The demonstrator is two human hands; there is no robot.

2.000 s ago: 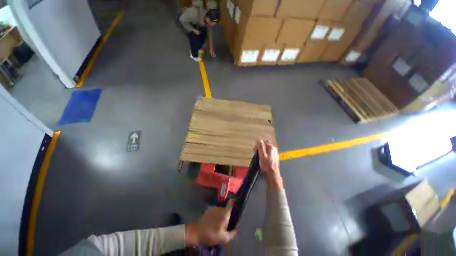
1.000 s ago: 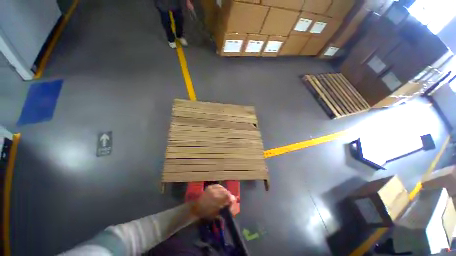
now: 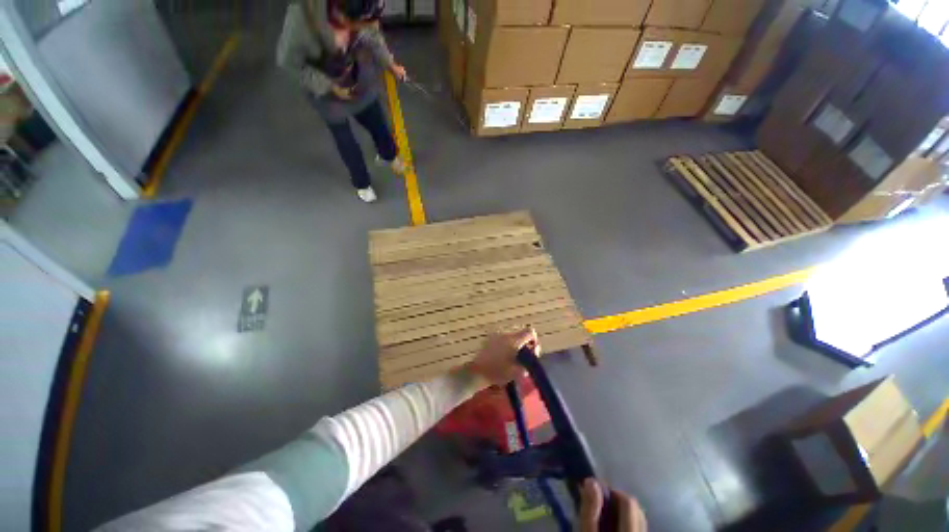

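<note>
A red hand pallet truck (image 3: 484, 414) stands under a slatted wooden pallet (image 3: 468, 286) with nothing on it. Its tow handle (image 3: 562, 416) has a black loop grip and a blue shaft, and it leans to the right. My left hand (image 3: 504, 355) grips the far end of the black loop, with the arm reaching across from the lower left. My right hand (image 3: 611, 509) is at the near end of the loop, cut off by the bottom edge; its fingers are around the grip. The forks are hidden under the pallet.
A person (image 3: 349, 88) stands beyond the pallet, beside a yellow line (image 3: 401, 140). Stacked cartons (image 3: 604, 57) stand at the back. Another pallet (image 3: 749, 197) lies at the right. An open carton (image 3: 858, 436) and a low dark-framed platform (image 3: 827, 338) are at the lower right. A blue mat (image 3: 151, 236) lies left.
The handle has swung to the right and the pallet has turned slightly. My right hand has come into view at the grip. The person has stepped closer to the pallet.
</note>
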